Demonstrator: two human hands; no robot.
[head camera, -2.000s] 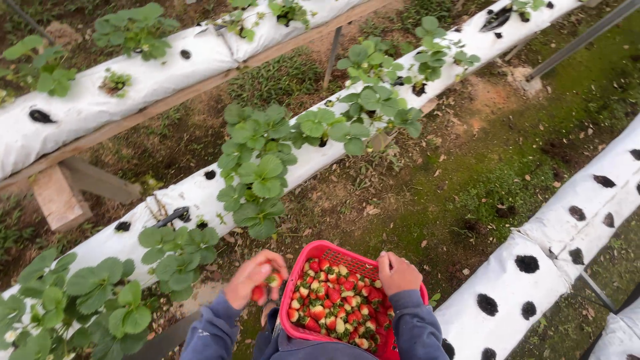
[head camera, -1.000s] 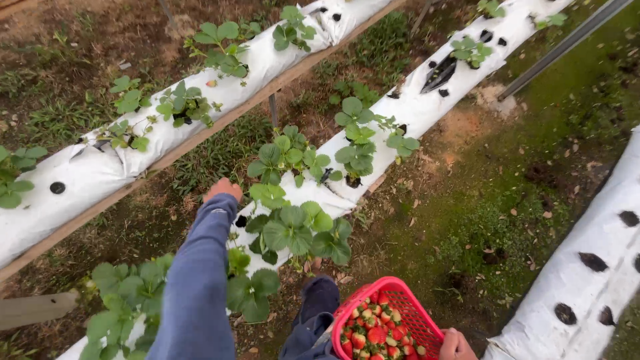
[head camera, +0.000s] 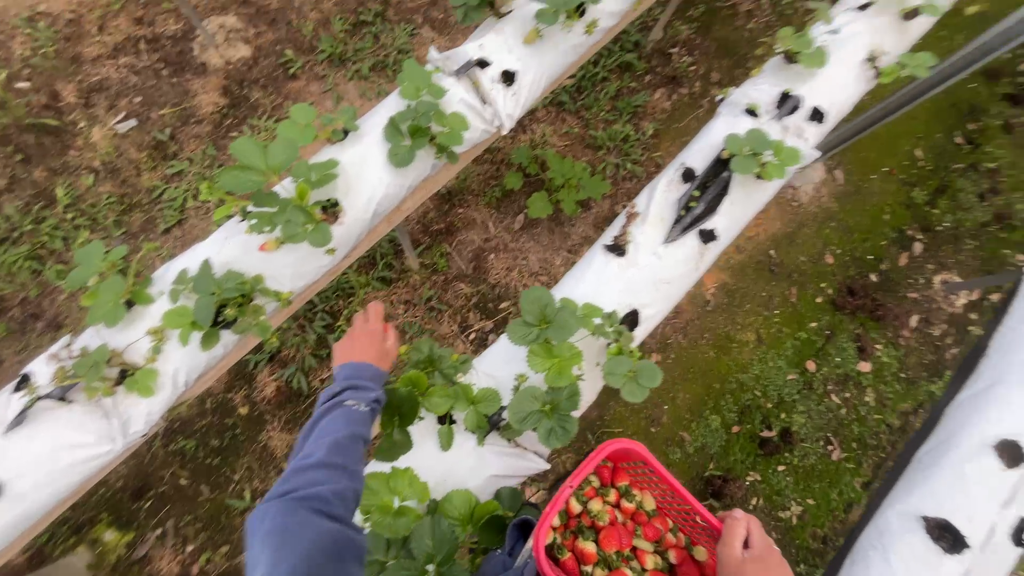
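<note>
My left hand (head camera: 366, 340), in a blue sleeve, reaches out over the gap between two raised beds, just left of a leafy strawberry plant (head camera: 436, 392). A bit of red shows at its fingers, too small to tell what it is. My right hand (head camera: 746, 544) grips the right rim of a red plastic basket (head camera: 596, 460) at the bottom of the view. Strawberries (head camera: 612, 538), red with some pale ones, fill much of the basket. One reddish strawberry (head camera: 268, 246) lies by a plant on the far bed.
White plastic-covered beds (head camera: 664, 256) with dark planting holes run diagonally. A wooden rail (head camera: 384, 228) edges the far bed. A metal pole (head camera: 920, 88) slants at upper right, and another white bed (head camera: 968, 448) lies at lower right. Mossy ground (head camera: 768, 384) lies between.
Two seconds ago my left hand was beside the basket with strawberries in it; it has since reached away over the plants. My right hand stays at the basket. The view has shifted.
</note>
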